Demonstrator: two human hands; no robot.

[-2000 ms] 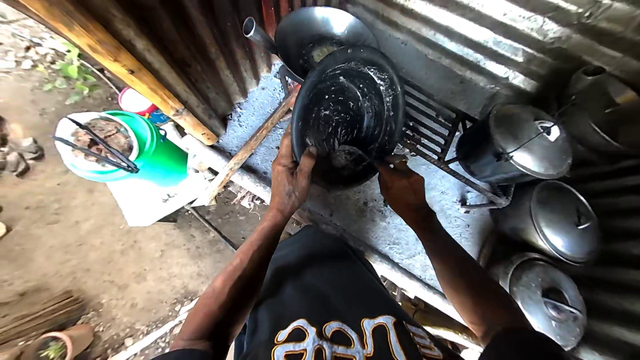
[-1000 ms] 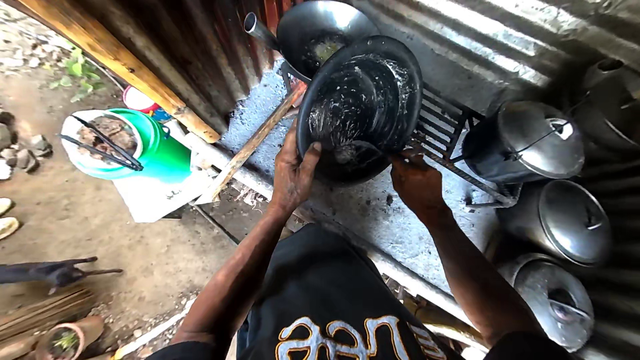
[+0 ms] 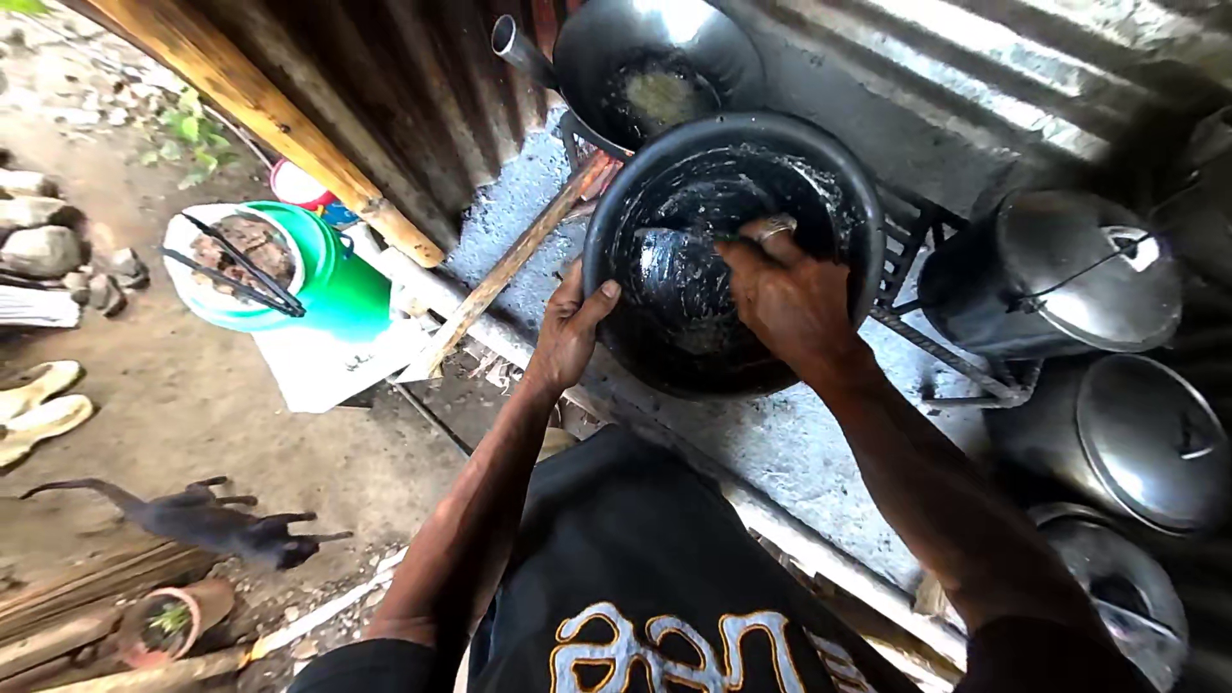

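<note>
A large black basin, smeared inside with a pale, wet residue, is tilted toward me. My left hand grips its left rim, thumb over the edge. Inside the basin is my right hand, fingers curled near the inner wall; something small and pale shows at its fingertips, too unclear to name. Behind the basin, a wok with a tube handle sits over the fire on a metal stand, a little yellowish liquid at its bottom. A stick of firewood runs under the stand, glowing at its end.
Several lidded metal pots stand at the right. A metal grate lies behind the basin. A green bucket with brown contents and black tongs stands at the left. A dark cat is on the dirt ground, near a potted plant.
My right hand has moved from the basin's right rim into the basin. The left hand still holds the left rim. The cat has come further into view at the lower left.
</note>
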